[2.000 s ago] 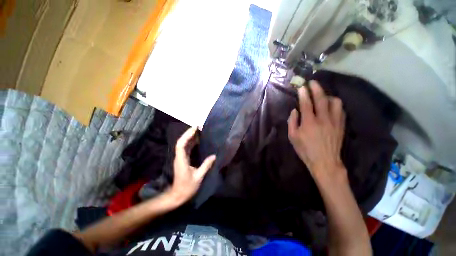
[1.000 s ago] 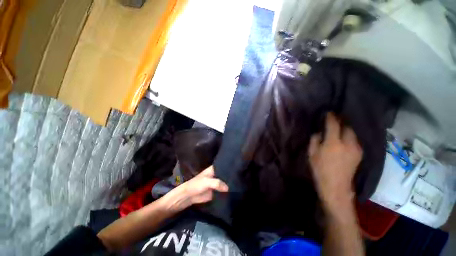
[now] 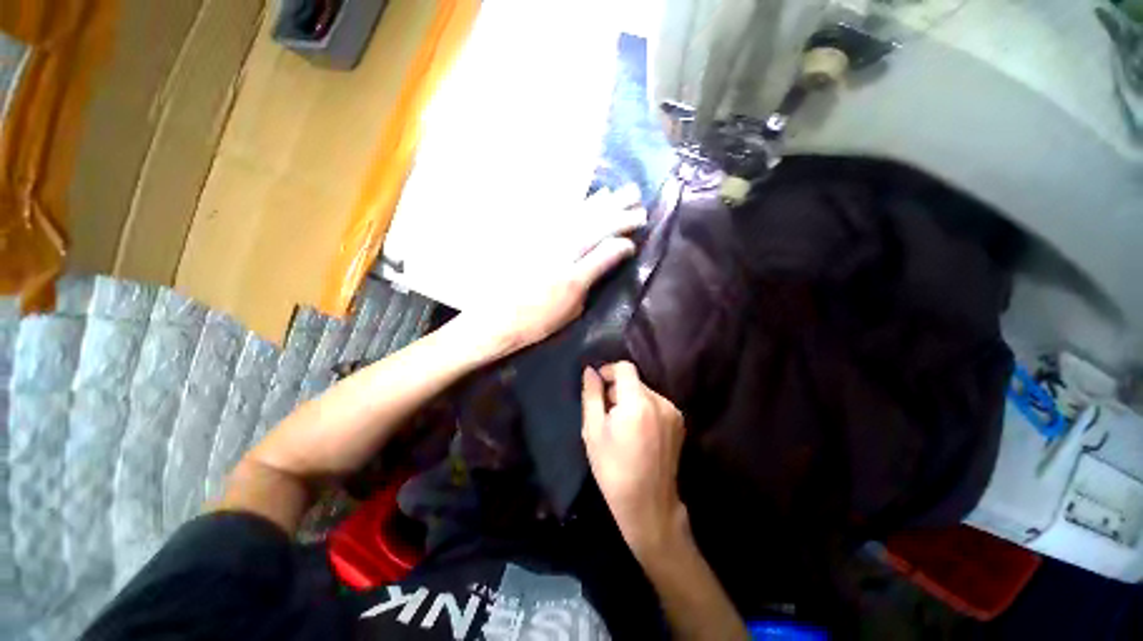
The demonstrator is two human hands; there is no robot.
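The dark garment fabric [image 3: 827, 338] lies bunched to the right of and in front of the needle. The blue-navy strip [image 3: 552, 407] runs from the lit area beyond the needle towards the lap. My left hand [image 3: 570, 276] lies on the strip, its fingertips just left of the presser foot [image 3: 696, 173]. My right hand [image 3: 637, 438] pinches the fabric edge between thumb and fingers, nearer the lap. The sewing machine head [image 3: 721, 63] stands at the top, with bright light at the needle. The needle tip is not clear.
Cardboard [image 3: 213, 163] with orange tape and a grey tool box [image 3: 332, 31] are at upper left. The white table top [image 3: 483, 163] lies left of the needle. A white tray [image 3: 1078, 488] with blue snips [image 3: 1038, 403] is at right. Red containers [image 3: 376, 538] sit low down.
My left hand has moved up the strip to beside the presser foot. My right hand has moved left from the fabric heap to the edge by the strip. The tool box has come into view.
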